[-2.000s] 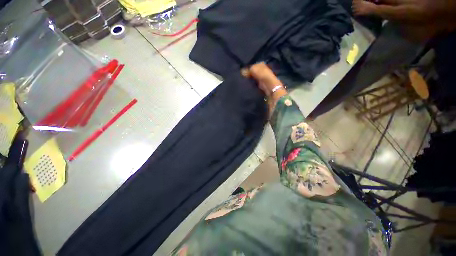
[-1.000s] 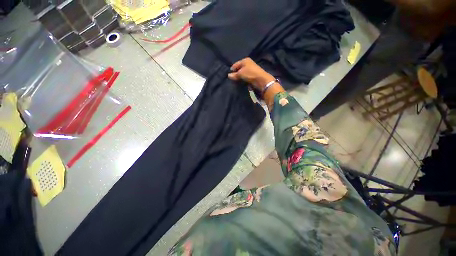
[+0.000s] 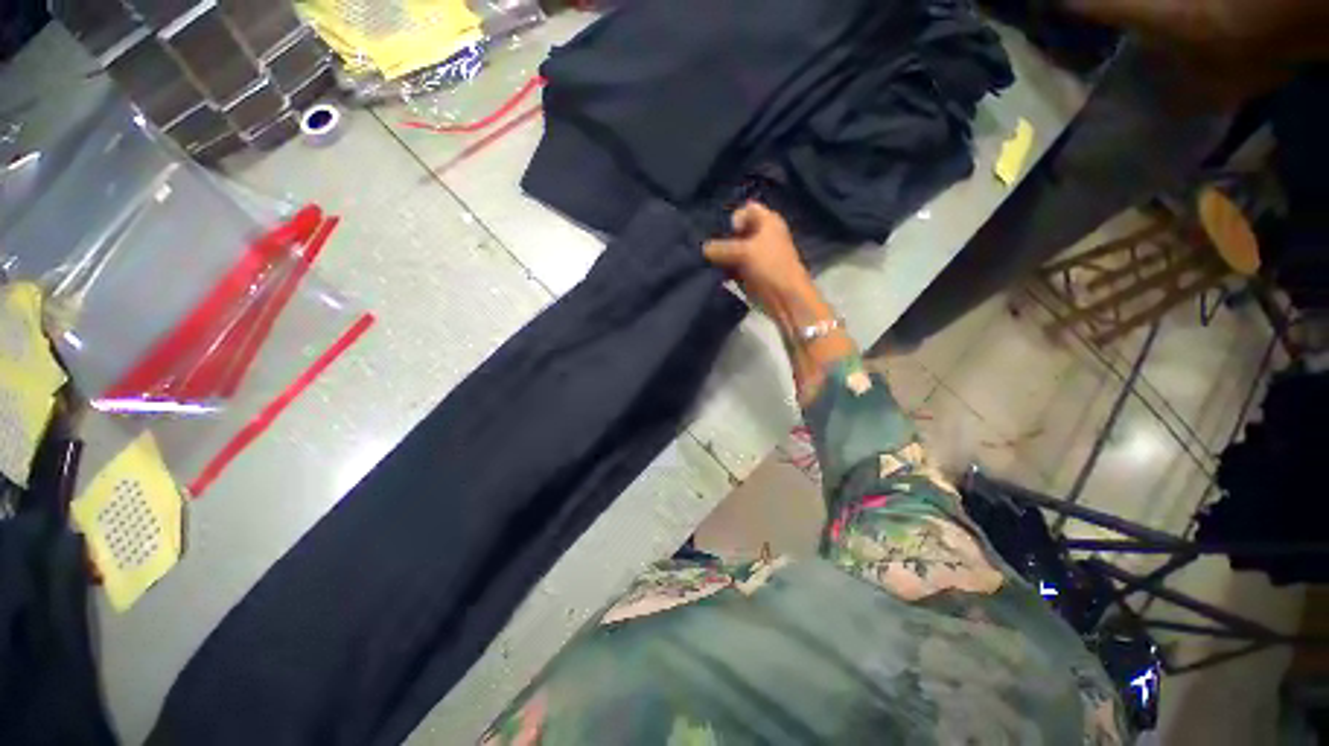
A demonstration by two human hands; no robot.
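Note:
Dark trousers [image 3: 481,466] lie lengthwise across the pale table, from the bottom left to the centre, with some creases. My right hand [image 3: 758,255] is at their upper end, fingers bent and closed on the cloth edge; the fingertips are partly hard to make out against it. My left hand is not in view. A large loose pile of dark garments [image 3: 700,102] lies just beyond my right hand, touching the upper end of the trousers.
Clear bags with red bands [image 3: 219,321] and a red strip [image 3: 284,405] lie left. Yellow dotted sheets [image 3: 134,522], a white roll [image 3: 319,123] and grey stacks [image 3: 219,73] are around them. A wooden stool [image 3: 1122,277] stands right. Another person's blurred arm [image 3: 1210,37] is at top right.
My right hand moved slightly left, then back right and down along the upper end of the trousers. The cloth there shifted and creased. The other person's arm at top right moved and blurred.

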